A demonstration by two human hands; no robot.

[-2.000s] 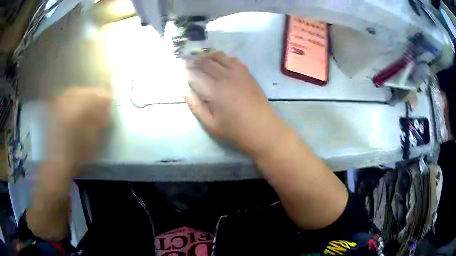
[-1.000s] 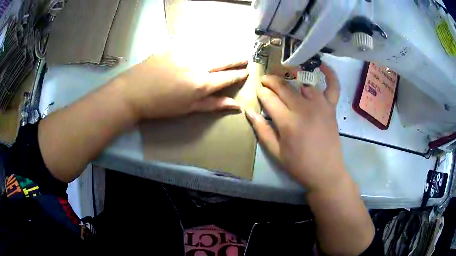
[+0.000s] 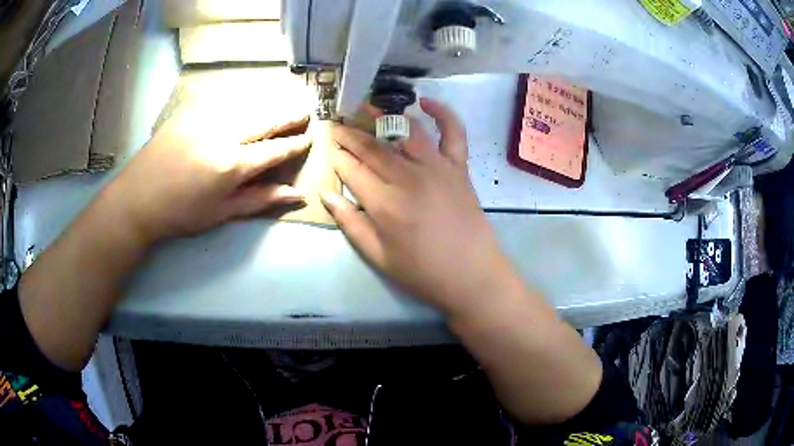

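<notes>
A tan fabric piece [image 3: 320, 185] lies flat under both hands, its upper part bright in the lamp light and its near edge just below my fingers. My left hand [image 3: 231, 170] lies on its left part, palm down. My right hand [image 3: 400, 187] lies at its right edge, fingertips close to the presser foot [image 3: 326, 96]. Both hands press the fabric near the needle of the white sewing machine [image 3: 557, 43]; the needle tip is too small to tell. Pale sewn pieces [image 3: 231, 42] lie behind the foot.
A stack of brown-grey pieces [image 3: 74, 104] lies on the table at left. Right of the head lie a phone [image 3: 550, 131] and a dark red-handled tool [image 3: 701, 181]. Thread tension knobs [image 3: 393, 126] sit above my right hand. Garment parts [image 3: 688, 370] hang at lower right.
The fabric has moved away from me under the foot, so less of it shows on the near side. My hands stay on it. The whole view has also shifted.
</notes>
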